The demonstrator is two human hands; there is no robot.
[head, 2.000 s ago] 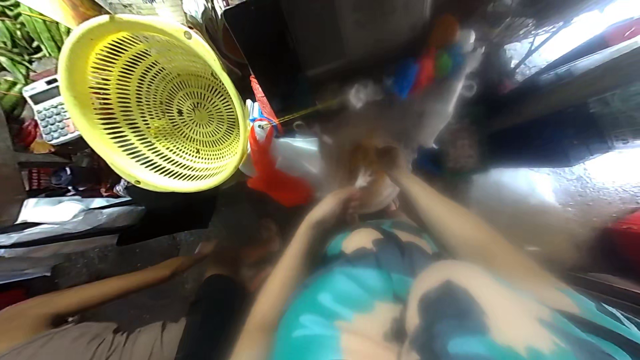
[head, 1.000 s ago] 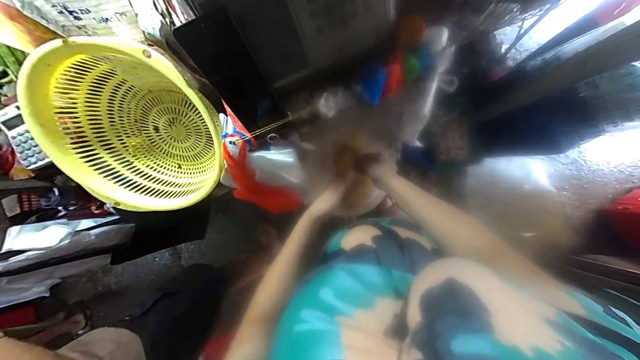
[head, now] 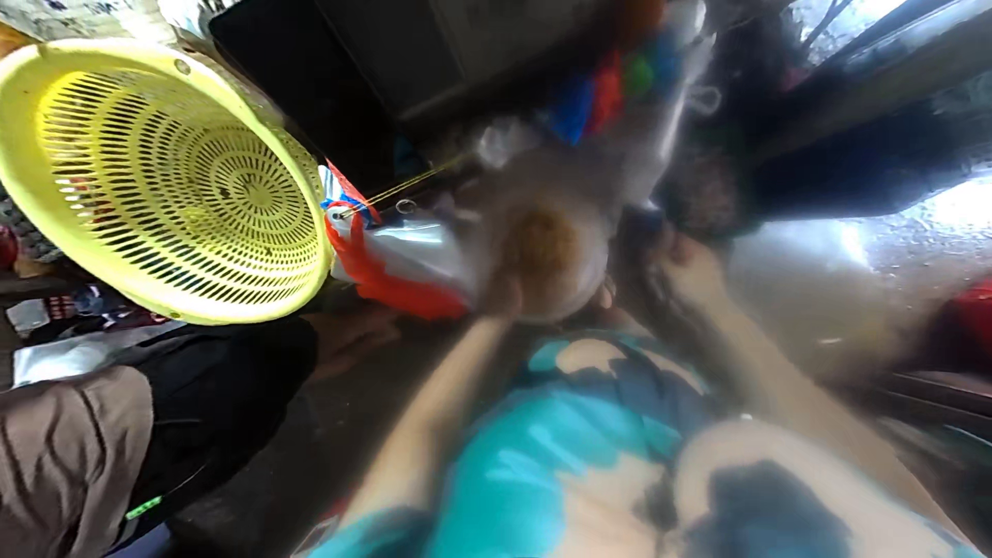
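A round, pale container (head: 570,283) with blurred brown contents (head: 542,242) stands in front of my body. My left hand (head: 504,293) is at its left side, too blurred to show whether the fingers grip it. Off to the right of the container is my right hand (head: 682,260), its fingers bent and smeared by blur; whether it holds anything is not clear. Left of the container lie a clear plastic bag (head: 418,244) and a red plastic bag (head: 387,283).
A yellow plastic basket (head: 298,291) hangs or stands at the left. Another person's dark and brown clothing (head: 70,457) shows at lower left. Blue, red and green items (head: 608,89) are above the container. A wet metallic surface (head: 821,263) lies at right.
My hands were close together over the brown contents; now my right hand is apart, to the right of the container. The other person's outstretched arm, seen earliest, has withdrawn from the lower left.
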